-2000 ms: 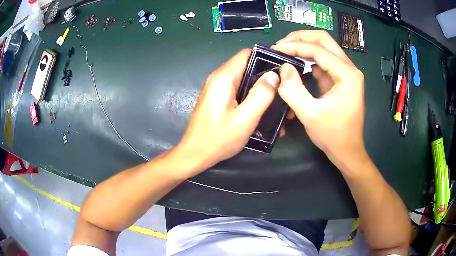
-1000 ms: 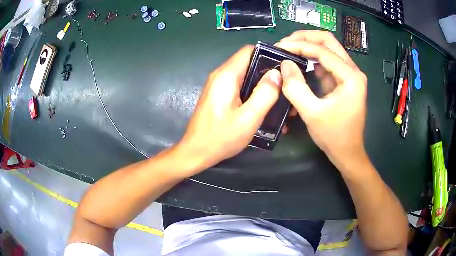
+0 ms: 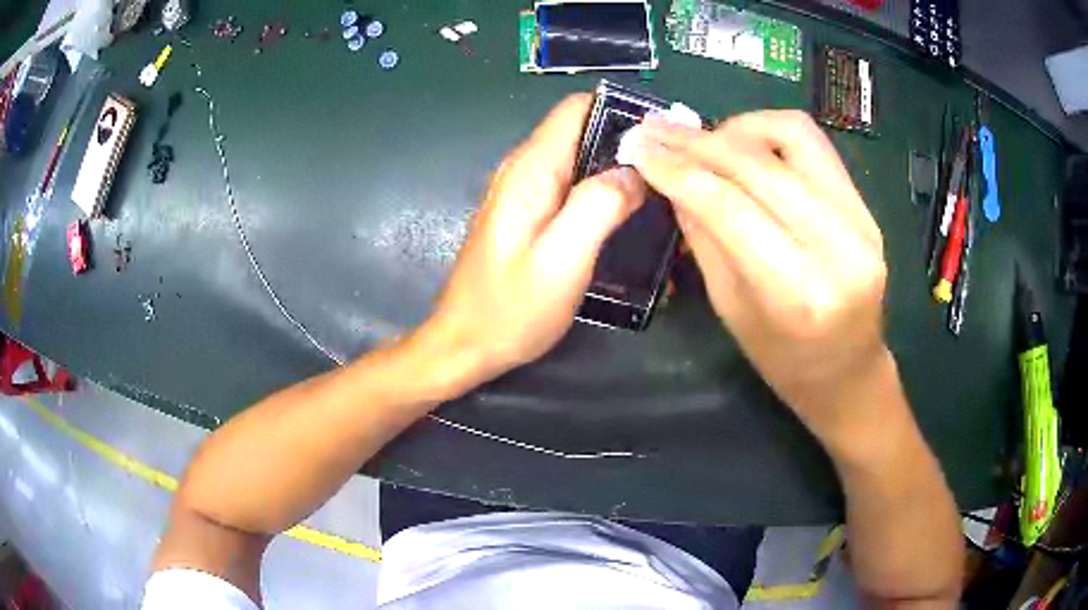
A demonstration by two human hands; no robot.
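A black phone housing with a dark screen [image 3: 630,256] is held tilted above the green bench mat, in the middle of the view. My left hand [image 3: 513,244] grips it along its left side, with the thumb on its face. My right hand [image 3: 782,226] pinches a small white wad of cloth [image 3: 656,129] and presses it on the upper part of the screen. The fingers hide part of the screen and the housing's upper right edge.
A spare LCD module [image 3: 593,36], a green circuit board [image 3: 736,38] and a dark board [image 3: 845,88] lie at the back. A red-handled screwdriver [image 3: 952,250], blue pry tool [image 3: 989,173] and lime-green electric screwdriver [image 3: 1038,447] lie right. Bluish discs [image 3: 362,32] lie upper left.
My right hand has turned over and moved its fingertips onto the screen with the white wad, which was behind its fingers before. The phone housing has shifted slightly up. My left hand still holds it.
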